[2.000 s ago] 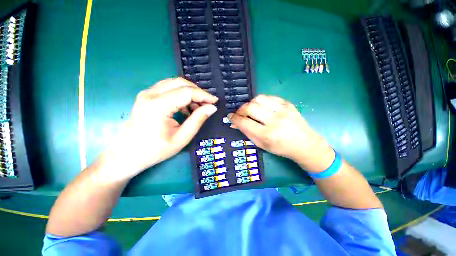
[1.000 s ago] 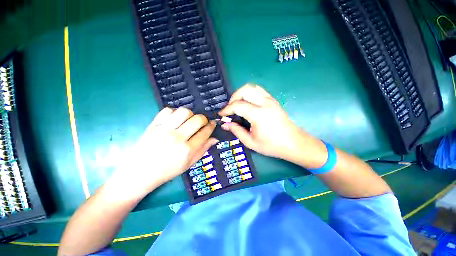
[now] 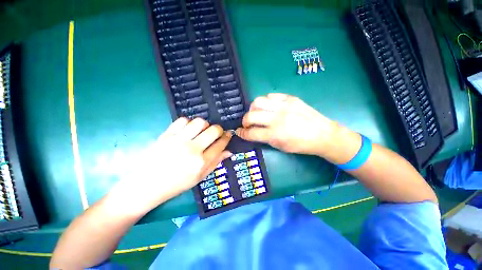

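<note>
The working tray (image 3: 232, 199) runs away from my body, with dark black parts (image 3: 181, 74) in two columns at its far end and bright circuit boards (image 3: 248, 171) at its near end. My left hand (image 3: 185, 153) and my right hand (image 3: 283, 125) meet over the middle of the tray. Their fingertips pinch a small pale piece (image 3: 231, 132) between them. Fingers hide most of it, so I cannot tell its shape. My left hand covers part of the left column of boards.
A board cluster (image 3: 307, 60) lies on the green mat right of the working tray. A black-part tray (image 3: 392, 74) and a plain dark strip (image 3: 430, 58) lie further right. A board supply tray (image 3: 20, 158) is at far left. Yellow tape (image 3: 74, 116) marks the mat.
Two seconds ago my hands were apart; now their fingertips meet over the tray at the small piece. Since one second ago my right fingers have closed in. The whole view has also shifted.
</note>
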